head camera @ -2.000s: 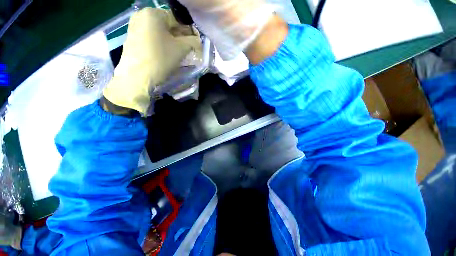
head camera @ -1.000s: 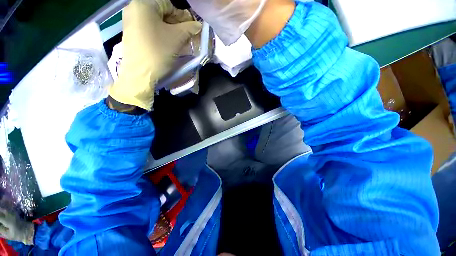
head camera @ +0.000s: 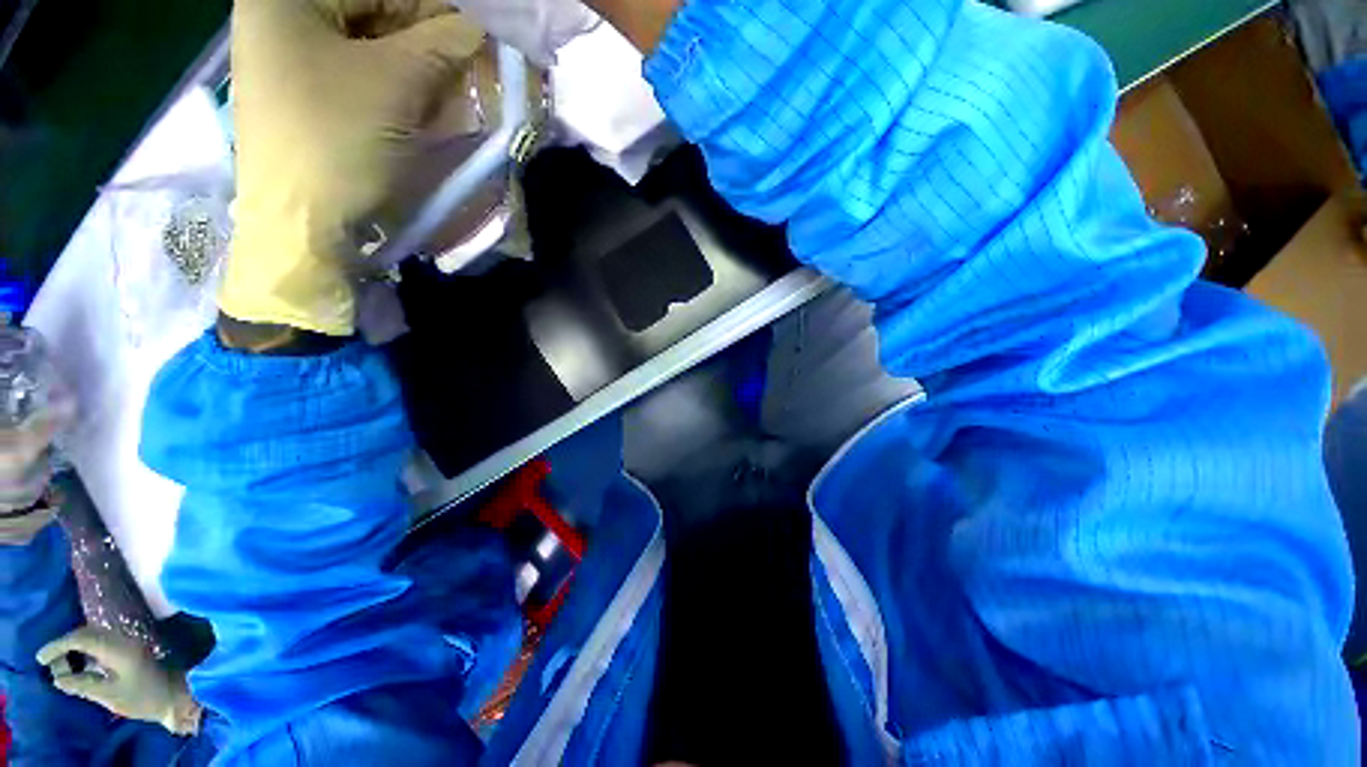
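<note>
A shiny clear or silver housing (head camera: 477, 168) lies at the upper left centre, over the white fixture (head camera: 607, 113). My left hand (head camera: 338, 143), in a cream-yellow glove, is on the housing with its fingers curled at the housing's far side. My right hand (head camera: 543, 18), in a thin whitish glove, is mostly cut off by the top edge; its fingers and anything in them are out of the picture. The fixture tray (head camera: 705, 342) has a light grey rim and a black interior under the housing.
Small screws (head camera: 192, 243) lie in clear plastic on the white sheet (head camera: 105, 322) at left. Another person's gloved hand (head camera: 120, 677) shows at the lower left. An open cardboard box (head camera: 1304, 285) stands at right. A red frame (head camera: 543, 517) is below the bench edge.
The view has shifted, so the tray, housing and my hands sit further left and higher. My right hand is now mostly out of the picture. The other person's gloved hands have come further in at left.
</note>
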